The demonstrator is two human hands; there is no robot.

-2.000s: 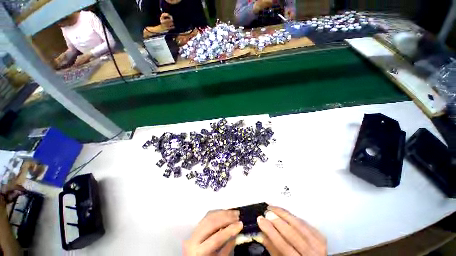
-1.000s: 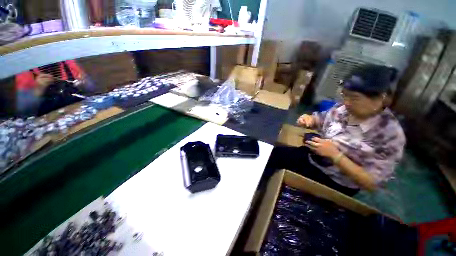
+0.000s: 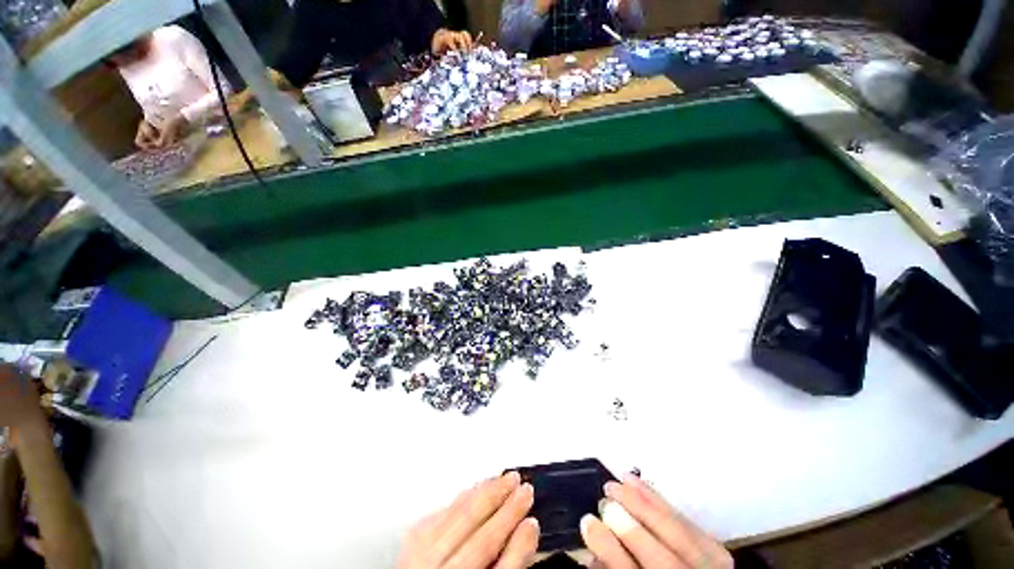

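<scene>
A glossy black housing (image 3: pixel 565 498) is held at the bottom centre, at the near edge of the white bench. My left hand (image 3: pixel 478 527) grips its left side, and my right hand (image 3: pixel 654 529) grips its right side. A pale finger cot shows on a finger of my right hand. The lower part of the housing is cut off by the frame's edge. A loose pile of small circuit board modules (image 3: pixel 461 328) lies beyond my hands.
Two black housings, one upright (image 3: pixel 815 317) and one beside it (image 3: pixel 945 339), stand at the right. A blue box (image 3: pixel 120 349) with thin wires and a neighbour's arm (image 3: pixel 50 489) are at the left. The green belt (image 3: pixel 500 178) runs behind the pile. A silver-white parts heap (image 3: pixel 473 89) lies across it.
The view swung right to a seated person and a carton, then back to the bench. The housing with side openings at the left is gone from its spot. Both hands still hold a housing.
</scene>
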